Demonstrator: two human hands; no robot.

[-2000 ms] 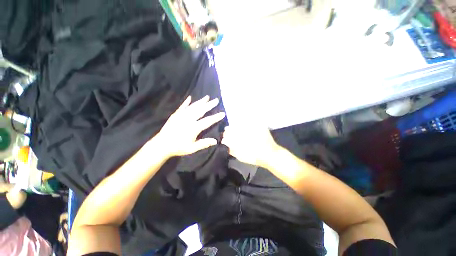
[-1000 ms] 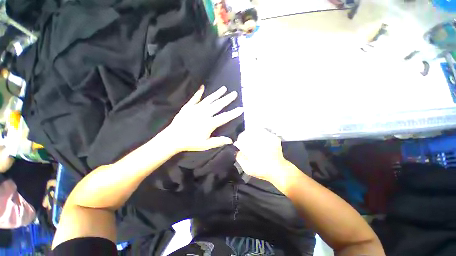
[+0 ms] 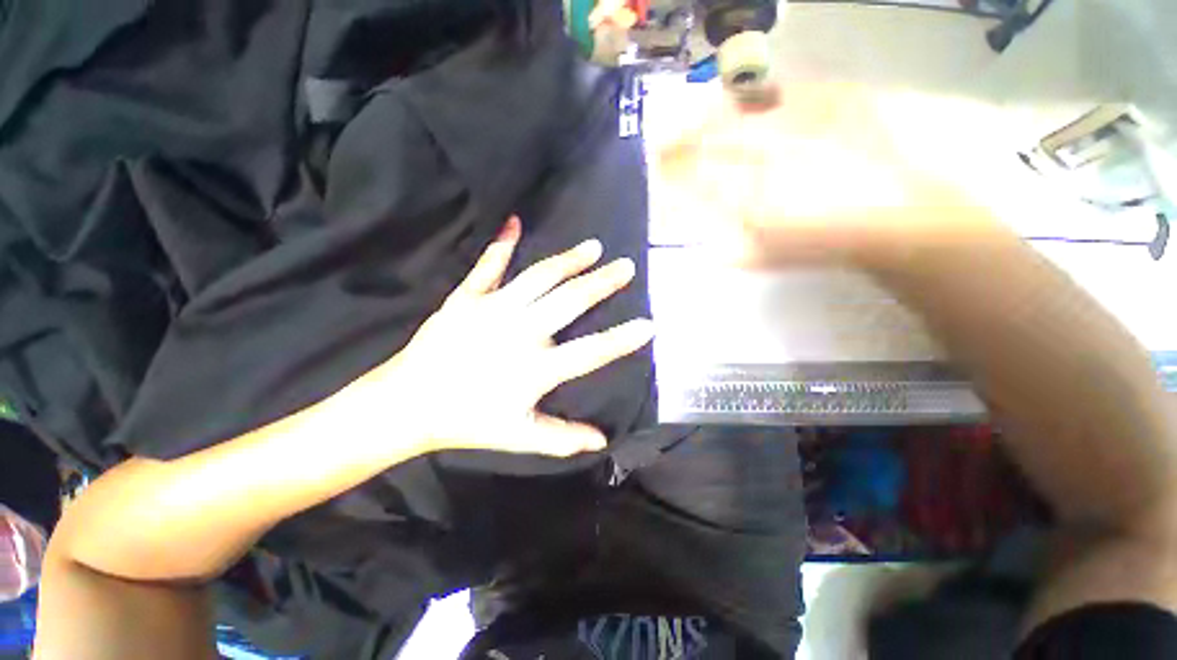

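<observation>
A large black garment piece [image 3: 362, 245] lies heaped on the left, over the machine table and down to the lap. Its straight edge runs up to the metal parts of the sewing machine [image 3: 658, 29] at the top. My left hand [image 3: 529, 335] lies flat on the cloth with fingers spread, near that edge. My right hand [image 3: 800, 174] is blurred and overexposed over the white table, right of the cloth edge and just below a pale round knob [image 3: 744, 59]. Whether it holds anything cannot be seen. The needle area is not clear.
The white machine table [image 3: 826, 316] has a marked measuring strip [image 3: 800, 397] along its front edge. A pale frame-like item [image 3: 1091, 148] and a dark curved item [image 3: 1159, 235] lie at the right. Red and blue things show below the table.
My right hand has left the cloth edge near the lap and moved up and right over the table. My left hand stays spread on the cloth. The view has shifted closer to the table.
</observation>
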